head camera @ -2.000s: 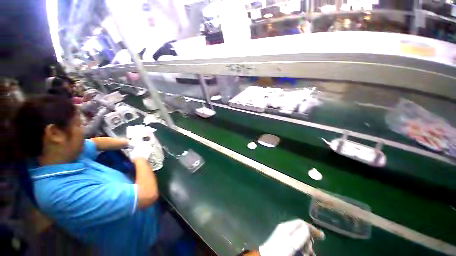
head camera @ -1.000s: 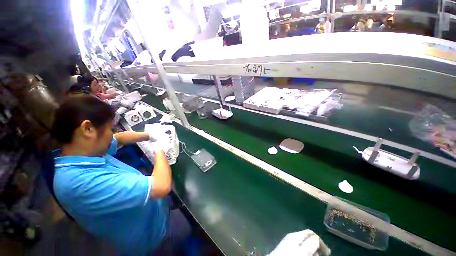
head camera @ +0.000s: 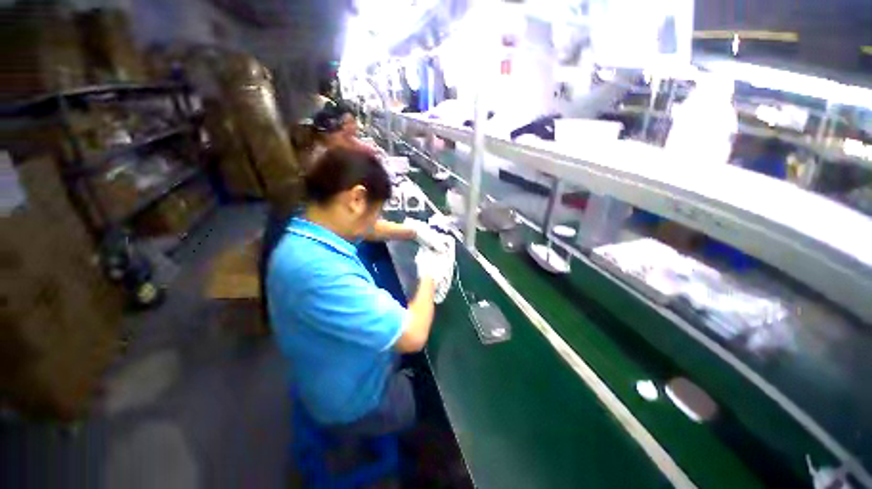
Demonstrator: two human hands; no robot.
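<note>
Neither of my hands is in the picture. The dark green bench (head camera: 507,411) lies nearest in front of me, its edge running away beside a seated person. A clear shallow tray (head camera: 490,322) lies on the bench near that person, with a thin wire beside it. On the green conveyor beyond the pale rail (head camera: 574,361) lie a small white piece (head camera: 646,390) and a plain oval disc (head camera: 691,399). Part of a white piece (head camera: 830,476) shows at the bottom right edge.
A seated person in a blue shirt (head camera: 335,296) holds a white housing (head camera: 444,272) with gloved hands. A white post (head camera: 475,177) and long shelf (head camera: 669,181) stand over the line. White bagged parts (head camera: 698,287) lie behind the conveyor. Racks and boxes stand at left.
The view has swung left, so the person, bench and tray now sit further right. My white-gloved hand and the tray of small screws near it have left the picture.
</note>
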